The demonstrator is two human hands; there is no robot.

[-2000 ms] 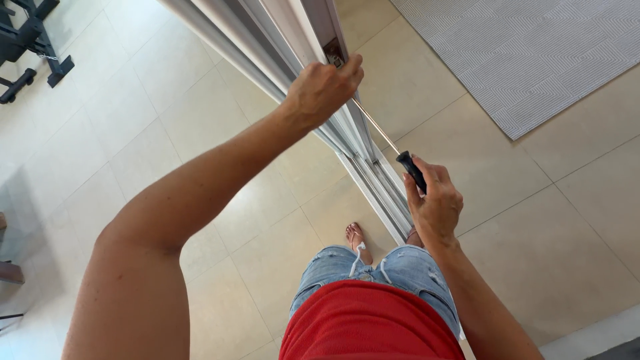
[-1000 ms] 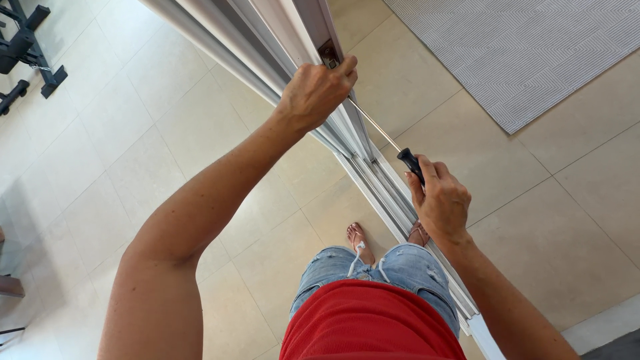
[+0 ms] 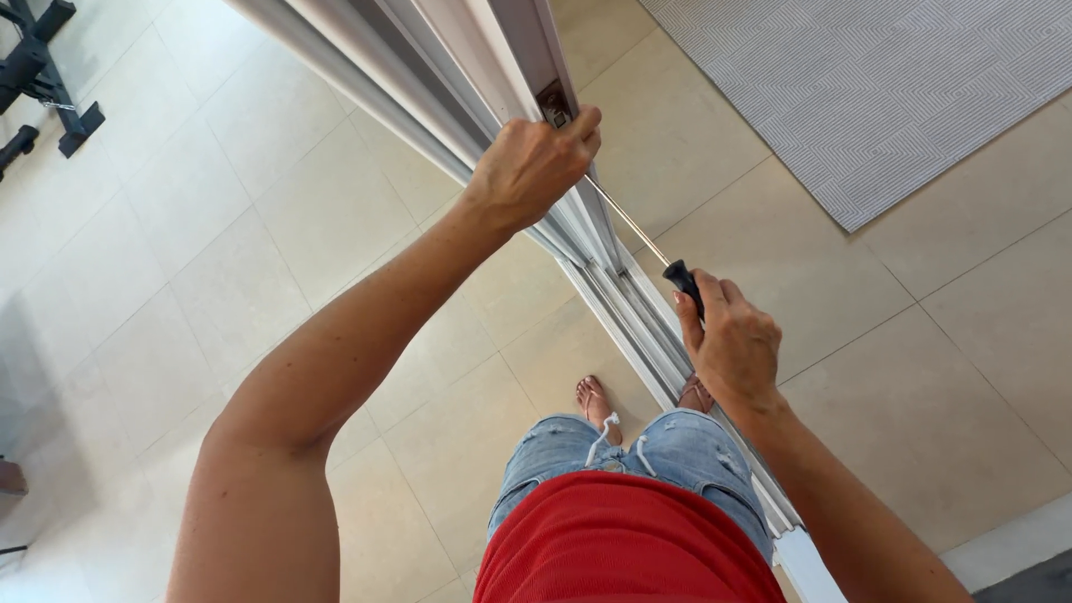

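A white sliding door frame [image 3: 481, 59] rises from upper centre, its edge facing the right side. A metal lock fitting [image 3: 554, 105] sits in a recess of that edge, just above my left hand [image 3: 536, 163], whose fingers wrap around the edge. My right hand [image 3: 737, 339] grips the black handle of a screwdriver [image 3: 684, 283]. The screwdriver's long metal shaft slants up and left to the door edge, beneath my left fingers; its tip is hidden there.
A floor track [image 3: 636, 322] runs down from the door between my feet and past my right side. A grey patterned rug [image 3: 854, 100] lies at upper right. Black exercise equipment [image 3: 50, 75] stands at upper left on the tiled floor [image 3: 243, 209].
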